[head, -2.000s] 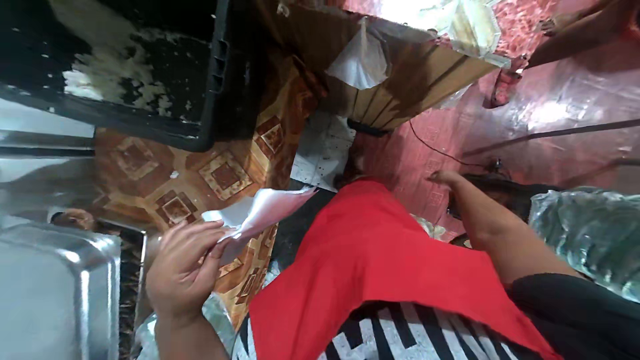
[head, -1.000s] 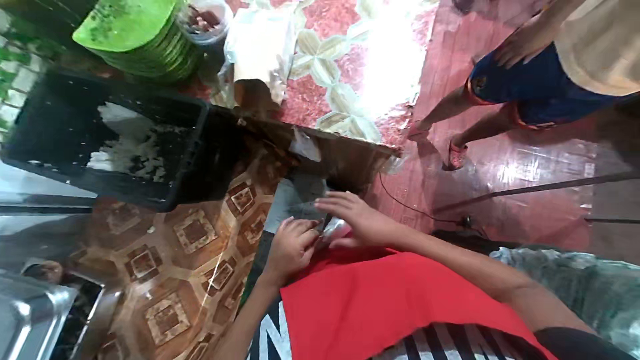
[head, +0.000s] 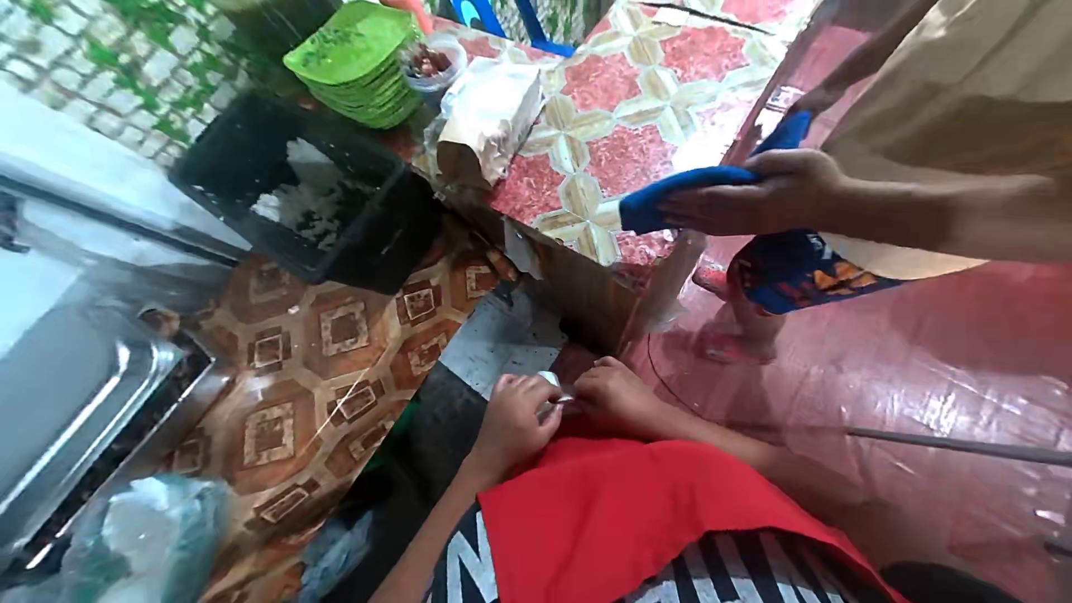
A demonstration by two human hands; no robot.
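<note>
Just above the red apron (head: 636, 502), my left hand (head: 521, 410) and my right hand (head: 615, 398) meet at a small piece of thin white plastic or paper (head: 553, 387). The fingers of both are curled on it, and most of it is hidden by them. A patterned brown tabletop (head: 314, 360) lies to the left of my hands, with a black plastic tub (head: 377, 226) on it that holds a white crumbly food (head: 314, 201).
Another person's hand (head: 779, 197) touches a blue cloth (head: 687, 188) at right. Beyond the wooden panel (head: 569, 276) stand stacked green plates (head: 356, 67), a plastic cup (head: 431, 63) and a white bag (head: 494, 105). A metal tray (head: 92, 402) and plastic bag (head: 142, 536) lie left.
My left hand has moved from over the brown tabletop to in front of my body, and my right hand has joined it. The other person has come nearer. The view has shifted.
</note>
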